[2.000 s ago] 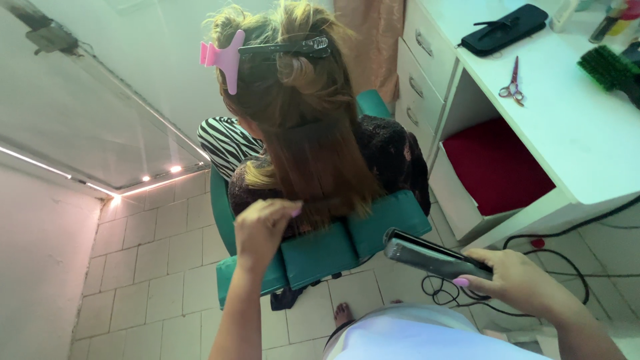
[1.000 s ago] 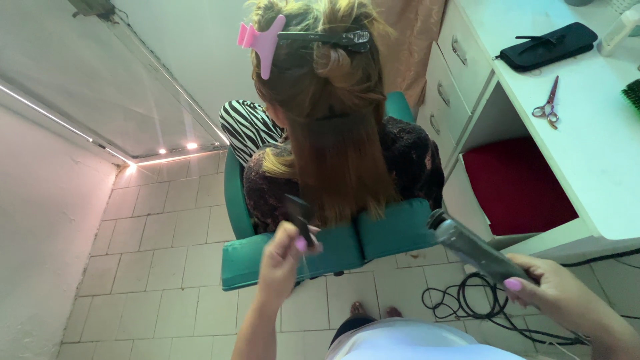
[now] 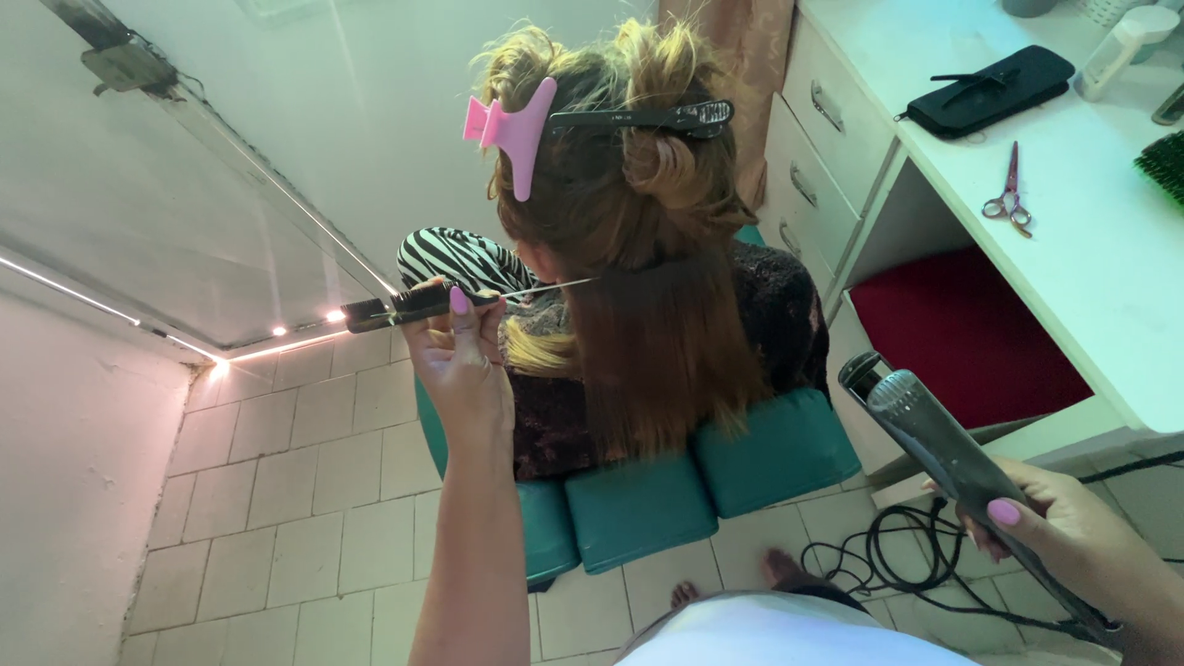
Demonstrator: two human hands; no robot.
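Observation:
My left hand holds a black tail comb, whose thin metal tail points right and meets the seated person's hair near the nape. The lower hair hangs straight over the chair back. Above it the hair is pinned up with a pink butterfly clip and a black sectioning clip. At the lower right my right hand grips a dark hair straightener, apart from the hair, its plate end pointing up and left.
The green chair back stands before me. On the white desk at right lie scissors, a black case with a small clip on it, a bottle and a green-bristled brush. A black cord coils on the tiled floor.
My left hand, low by the hair ends two seconds ago, has moved up to the nape's left side. The comb's tail now touches the hair. The straightener remains at the right.

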